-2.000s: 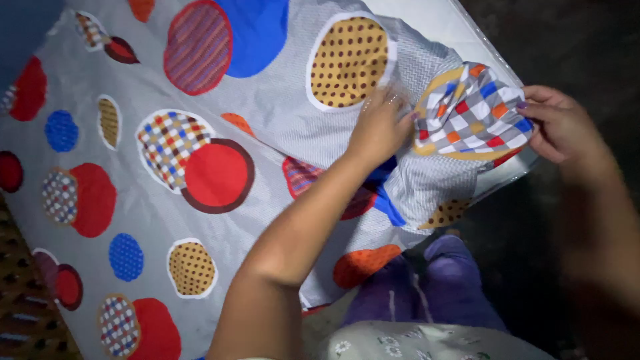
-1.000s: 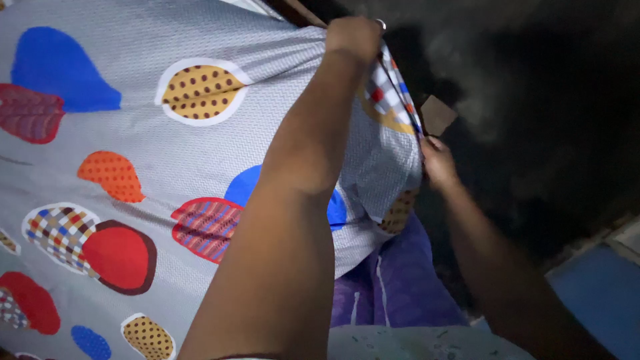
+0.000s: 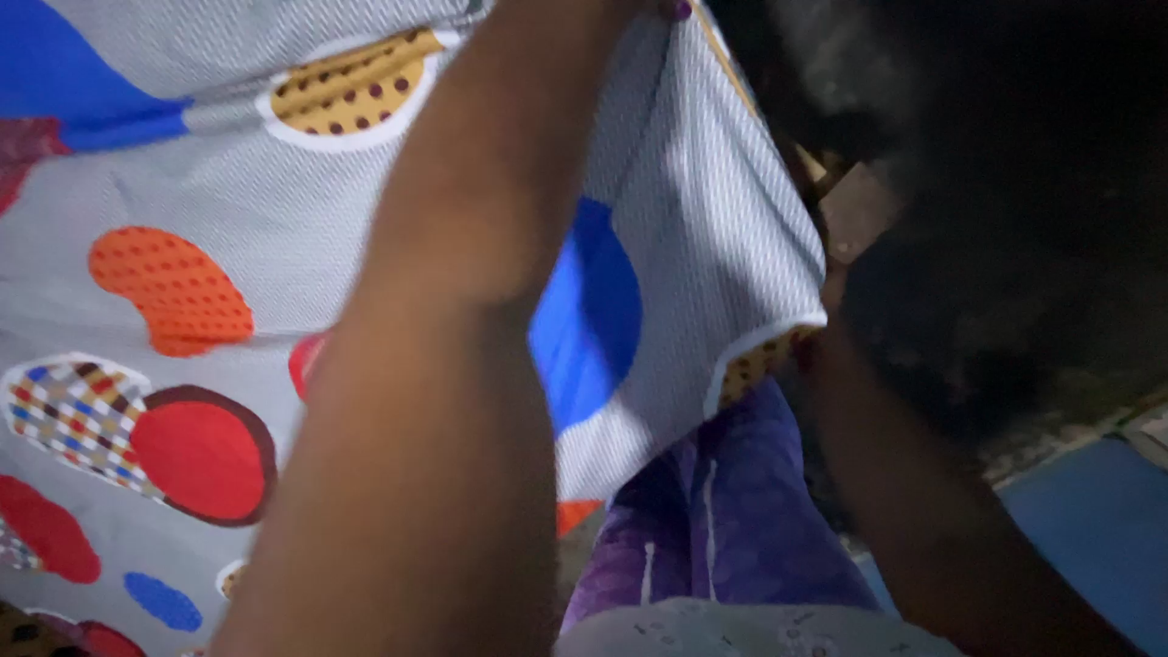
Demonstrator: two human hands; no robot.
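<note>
A large grey fabric sheet (image 3: 210, 196) with blue, red, orange and dotted tan shapes spreads over the left and middle. My left arm crosses it, and my left hand (image 3: 664, 9) is cut off by the top edge; a painted nail shows against the sheet's edge, where the fabric pulls into folds. At the sheet's lower right corner, my right hand (image 3: 815, 339) is closed on the edge beside a dotted tan patch, with its fingers partly hidden and in shadow.
Below the sheet's near edge are my legs in purple trousers (image 3: 739, 493). A small brown flat piece (image 3: 858, 212) lies on the dark floor (image 3: 985, 274) to the right. A blue surface (image 3: 1095, 529) is at the lower right.
The checked part, bunched between my hands two seconds ago, is out of sight now. My left hand has moved to the top edge of the view, and my right hand lower along the sheet's edge.
</note>
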